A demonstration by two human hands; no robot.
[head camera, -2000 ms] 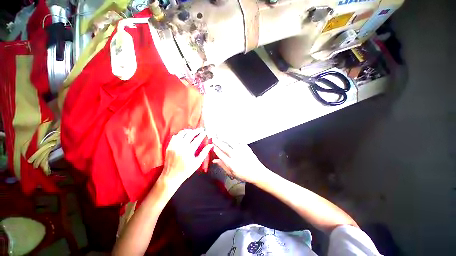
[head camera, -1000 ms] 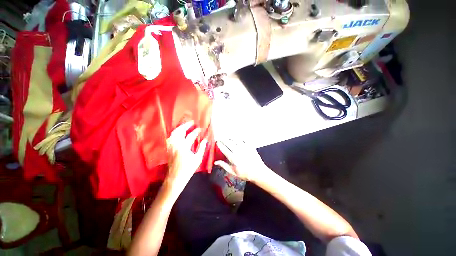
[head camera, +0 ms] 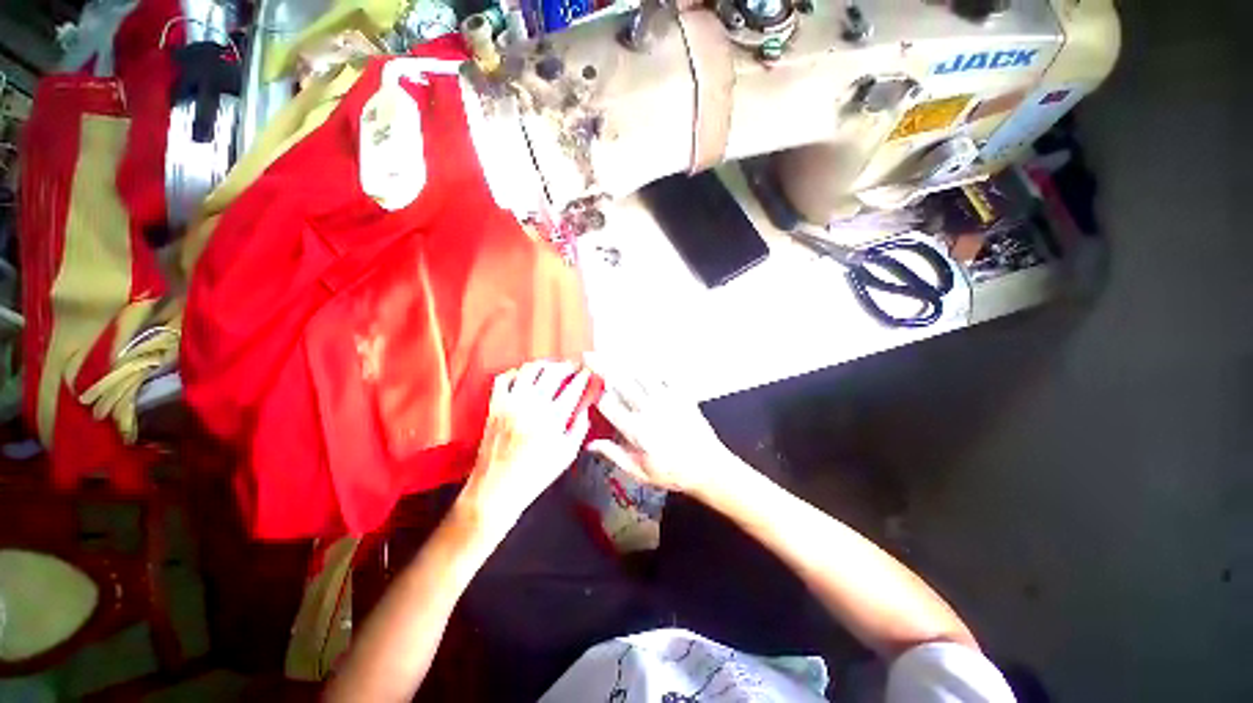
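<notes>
A large red garment piece [head camera: 399, 302] lies over the left part of the white machine table and hangs off its front edge. Its right edge runs up to the needle area of the cream sewing machine [head camera: 770, 89]. My left hand [head camera: 533, 419] lies on the lower right corner of the red cloth with its fingers bent over the edge. My right hand [head camera: 653, 433] meets it there, thumb and fingers at the same red edge. The fingertips are overexposed, so the exact grip is blurred. A white oblong piece [head camera: 393, 148] lies on the cloth near the machine head.
A black phone [head camera: 705, 227] and black-handled scissors [head camera: 900, 282] lie on the table [head camera: 660, 323] right of the cloth. Red-and-tan panels [head camera: 89, 261] hang at the left, beside tan strips [head camera: 138, 360]. A wooden chair [head camera: 162, 584] stands lower left.
My left hand has moved down and right to the cloth's corner, its fingers now bent and close to my right hand. The red cloth between the hands is gathered up from its hanging position.
</notes>
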